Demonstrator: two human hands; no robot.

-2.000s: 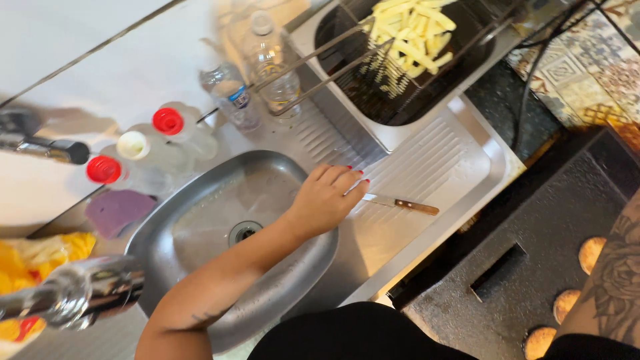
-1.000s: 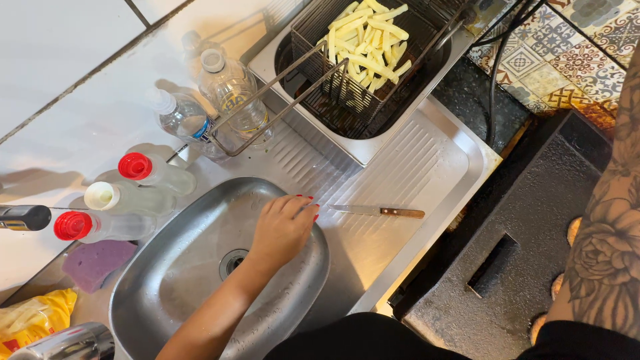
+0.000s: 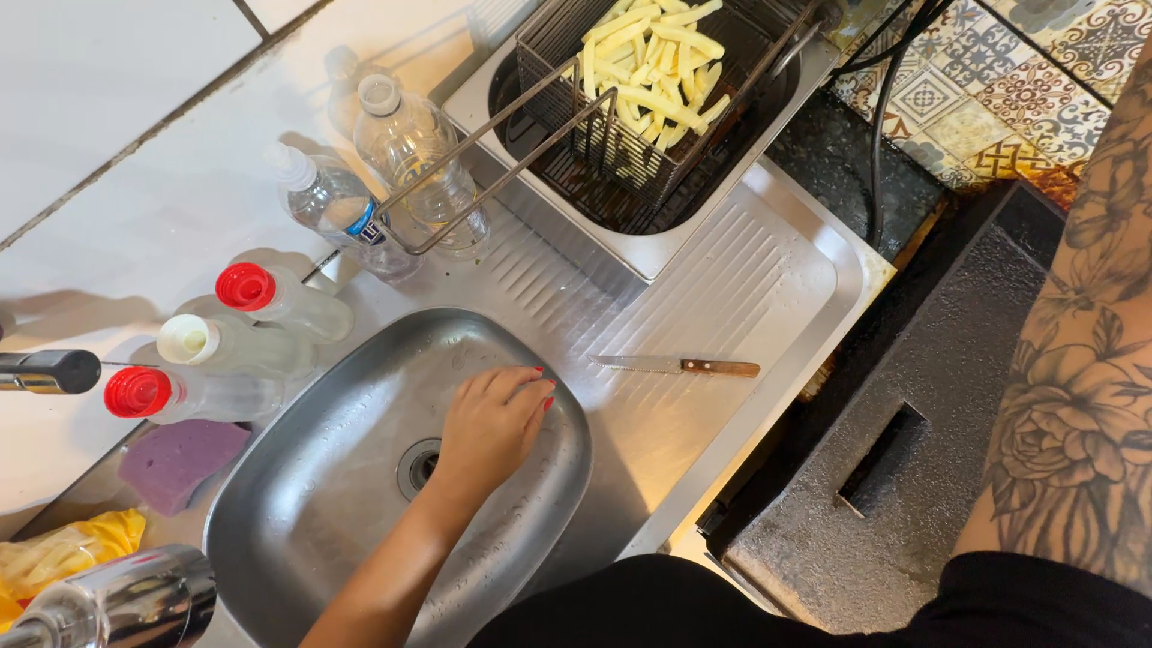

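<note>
My left hand [image 3: 490,423] hovers over the right part of the steel sink basin [image 3: 315,504], palm down, with its red-nailed fingers bent. Its palm side is hidden, so I cannot tell whether it holds anything. Just right of the basin, a serrated knife with a wooden handle [image 3: 720,367] lies on the ribbed drainboard [image 3: 783,279], its blade toward my hand. Beyond it, a wire fryer basket [image 3: 621,153] with pale cut potato fries [image 3: 657,72] rests in a steel fryer tank [image 3: 643,252]. My tattooed right forearm crosses the right side; the right hand is out of view.
Two clear plastic bottles [image 3: 418,153] stand by the basket's handles. Left of the basin are several squeeze bottles [image 3: 297,310], a purple sponge [image 3: 180,463], a yellow plastic bag [image 3: 72,549] and a chrome fixture [image 3: 126,598]. A black griddle [image 3: 972,333] lies at right; a black cable [image 3: 877,153] runs behind.
My left hand has moved away from the drainboard, where it was near the knife's tip, to over the sink basin. The knife still lies on the drainboard. The view has shifted.
</note>
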